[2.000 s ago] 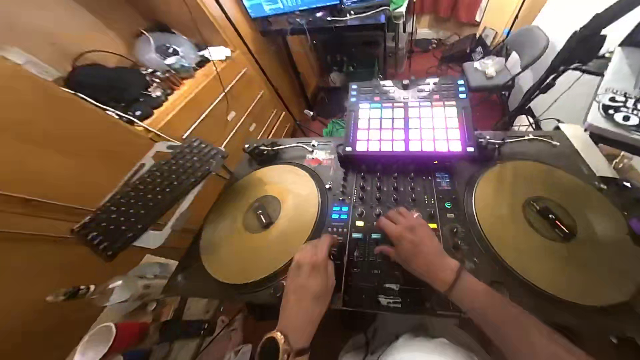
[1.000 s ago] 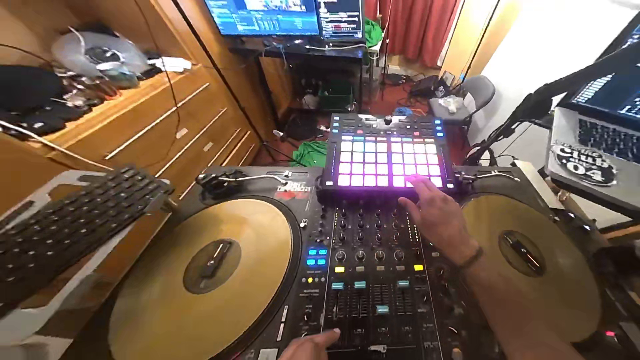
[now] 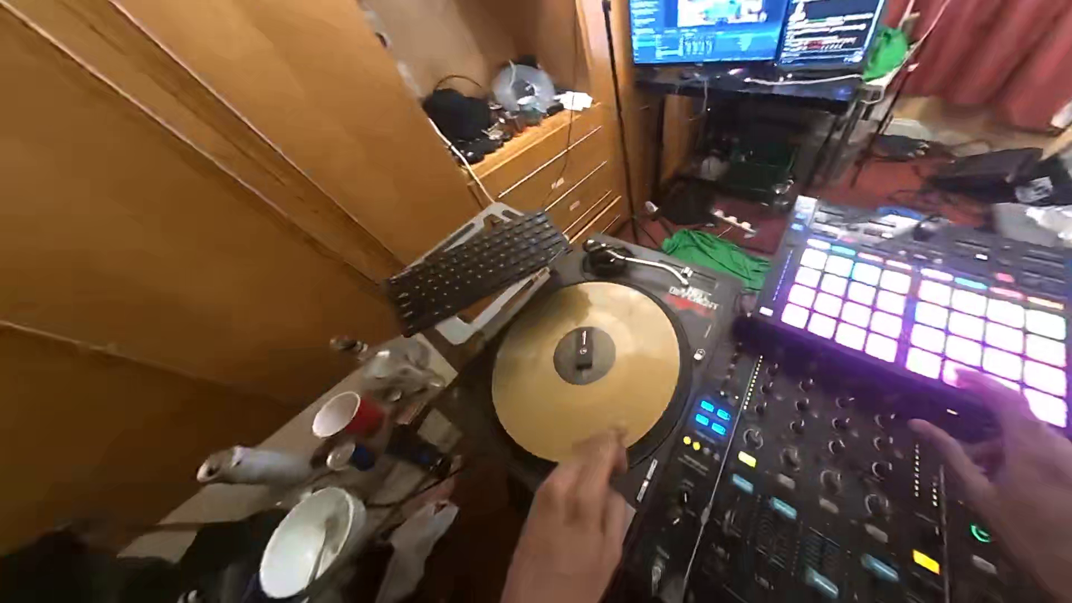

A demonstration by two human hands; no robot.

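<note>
My left hand [image 3: 578, 511] reaches over the near edge of the left turntable, its fingertips at the rim of the gold record [image 3: 536, 377]; whether they touch is unclear. A small black device sits on the record's centre label [image 3: 565, 356]. The white tonearm [image 3: 657, 265] lies off the record. At the right, my right hand [image 3: 1017, 477] is spread with nothing in it, its fingertips at the lower edge of the lit pad controller [image 3: 909, 322]. Below that hand and to its left lies the black DJ mixer [image 3: 804, 502] with knobs, faders and lit buttons.
A black keyboard [image 3: 477, 268] on a metal stand adjoins the turntable's far left corner. Left of the deck are a red cup [image 3: 362, 415], a white tub [image 3: 310, 544] and a plastic bottle [image 3: 260, 466]. Monitors [image 3: 712, 33] stand behind, and a green cloth [image 3: 716, 255] lies on the floor.
The view has swung left. My left hand has moved from the mixer's near edge to the left record. My right hand remains by the pad controller, which it reached from the mixer earlier.
</note>
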